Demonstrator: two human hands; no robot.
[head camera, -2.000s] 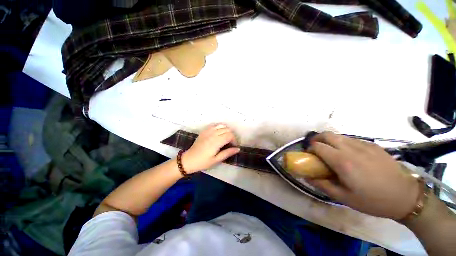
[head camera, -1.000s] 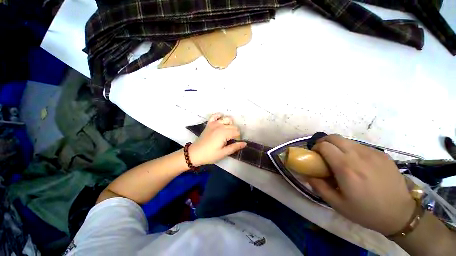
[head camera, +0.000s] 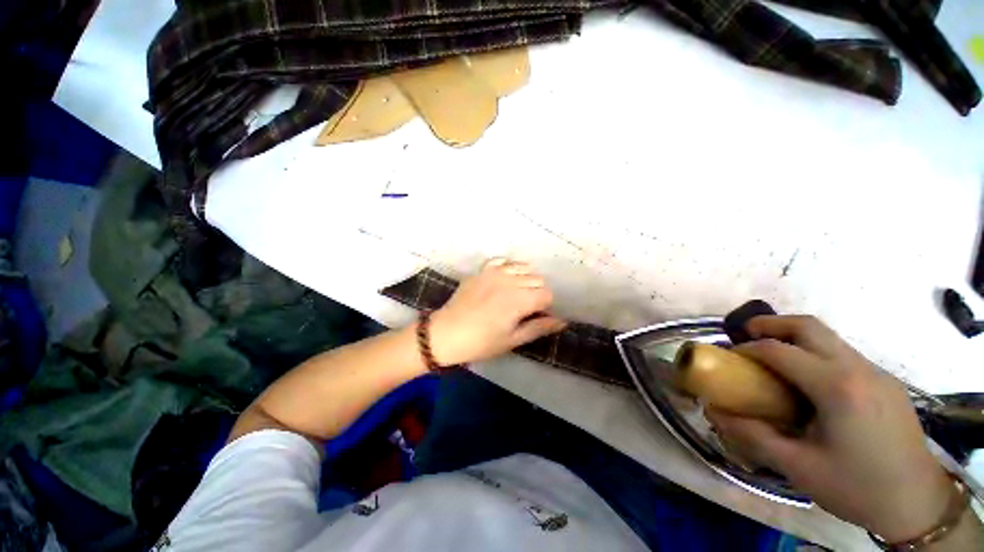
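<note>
A dark plaid strip (head camera: 583, 352) lies along the near edge of the white table, its pointed end showing at the left. My left hand (head camera: 500, 313) rests on the strip with curled fingers, thumb and fingertips at the cloth; part of the strip is hidden under it. My right hand (head camera: 825, 404) is closed round the tan wooden handle of the steam iron (head camera: 660, 377). The iron's silver pointed tip faces left over the strip, and its plate covers the strip's right part.
A thick stack of plaid strips (head camera: 324, 38) lies at the far left, over tan card patterns (head camera: 459, 102). Loose plaid strips (head camera: 852, 65) lie at the far right. A black cord-like item (head camera: 958, 311) is at the right edge. Green cloth (head camera: 119, 421) is heaped below at the left.
The iron and my right hand have moved right along the strip. My left hand has also shifted slightly right, showing more of the pointed end. The view has shifted a little.
</note>
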